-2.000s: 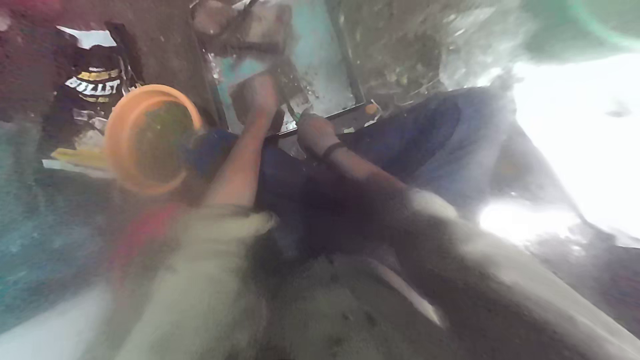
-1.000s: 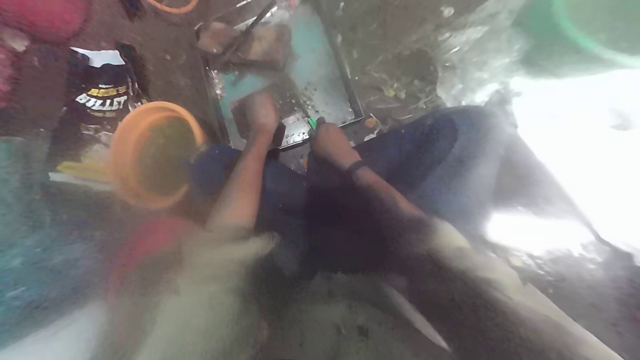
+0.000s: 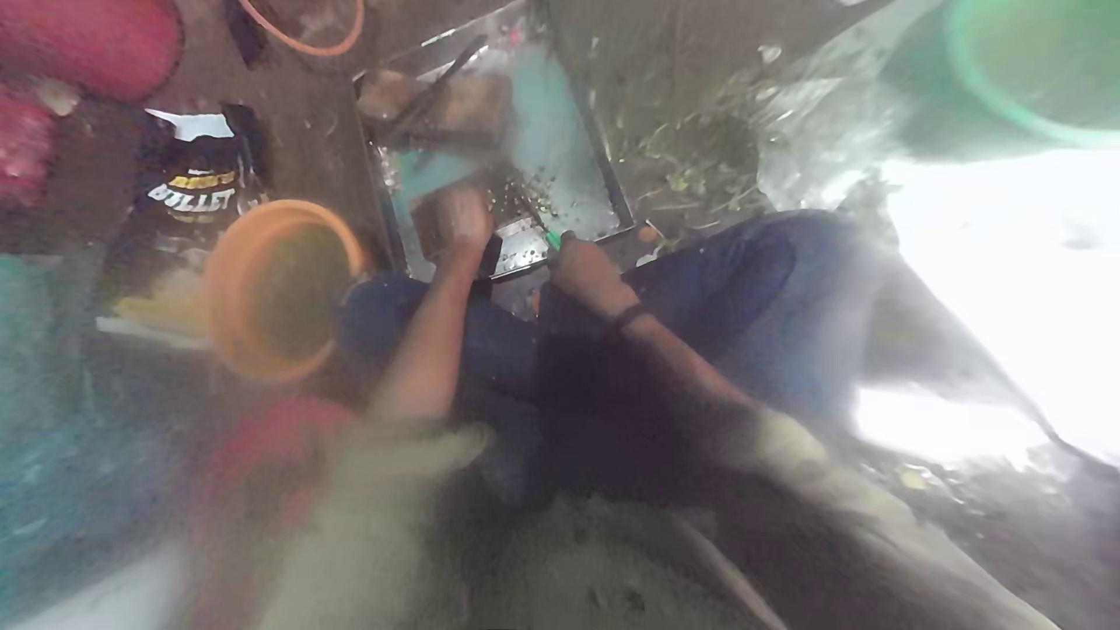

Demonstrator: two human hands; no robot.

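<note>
In front of me lies a shallow dark-rimmed tray (image 3: 604, 175) with a light blue-green bottom and small dark bits on it. My left hand (image 3: 466, 214) rests over a brown block or piece (image 3: 427, 226) near the tray's near left corner; its fingers are too blurred to tell their grip. My right hand (image 3: 584, 267) is closed on a thin tool with a green handle (image 3: 553, 240), which points into the tray among the bits. Farther back in the tray are brown blocks (image 3: 472, 105) with a dark bar (image 3: 446, 79) across them.
An orange bucket (image 3: 350, 241) stands left of my knee, beside a black printed bag (image 3: 197, 162) and a yellow item (image 3: 157, 306). Red containers (image 3: 105, 44) and an orange ring-shaped rim (image 3: 324, 51) are at upper left. Green plant scraps (image 3: 691, 179) lie right of the tray, a green tub (image 3: 954, 70) beyond.
Between two seconds ago and now, my right hand has moved slightly relative to the tray, with the green-handled tool still in it. The left hand stays over the brown piece.
</note>
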